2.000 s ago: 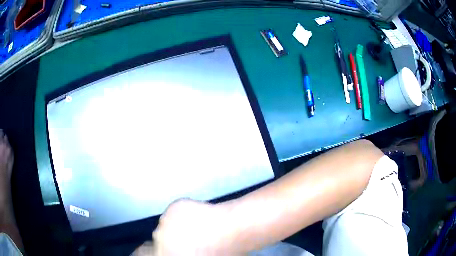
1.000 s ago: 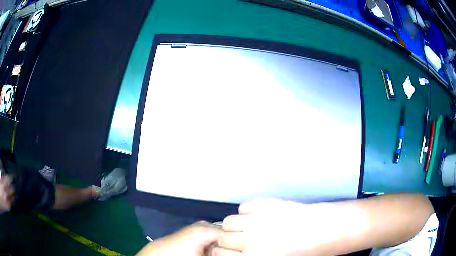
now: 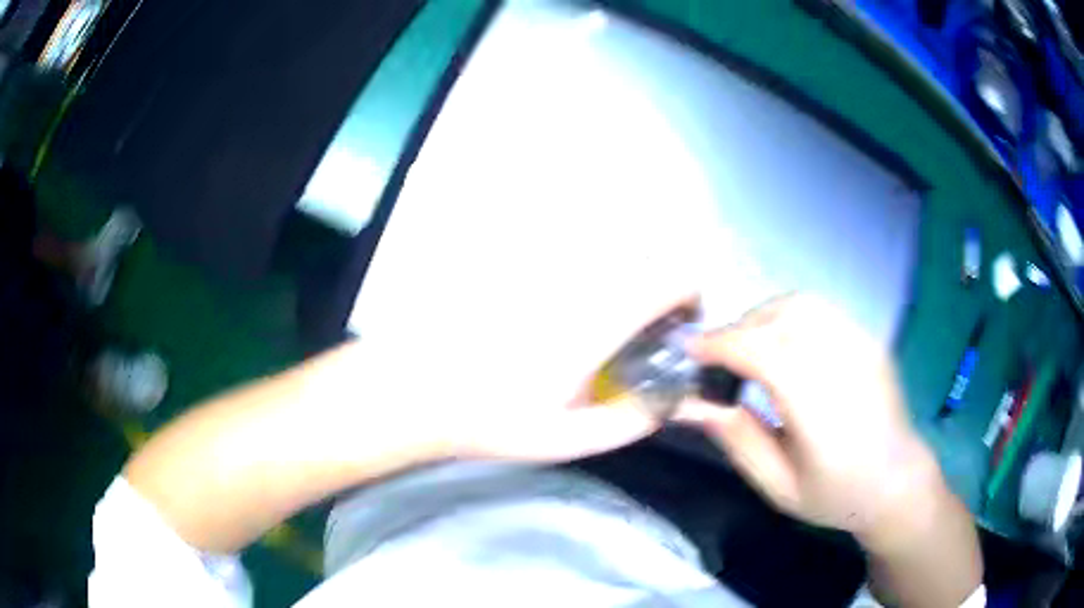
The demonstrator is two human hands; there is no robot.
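Note:
A large plain silver-grey laptop cover (image 3: pixel 547 202), glaring white, lies on a black mat in front of me. My left hand (image 3: pixel 583 404) holds a small clear bottle (image 3: pixel 660 371) with a yellowish patch at its side, above the cover's near edge. My right hand (image 3: pixel 802 398) is at the bottle's dark cap (image 3: pixel 718 385), with fingers around it. A small shiny piece shows between the right fingers; blur hides what it is. Both hands are close together and blurred.
A black mat (image 3: pixel 238 107) lies to the left. On the green bench at the right are a blue pen (image 3: pixel 960 378), red and green sticks (image 3: pixel 1020 430) and a white cup (image 3: pixel 1051 487). Blue trays (image 3: pixel 1010 89) stand at the upper right. Green floor shows at lower left.
The view has turned and shifted. Both hands have come up from the near edge over the cover, and the bottle now shows between them.

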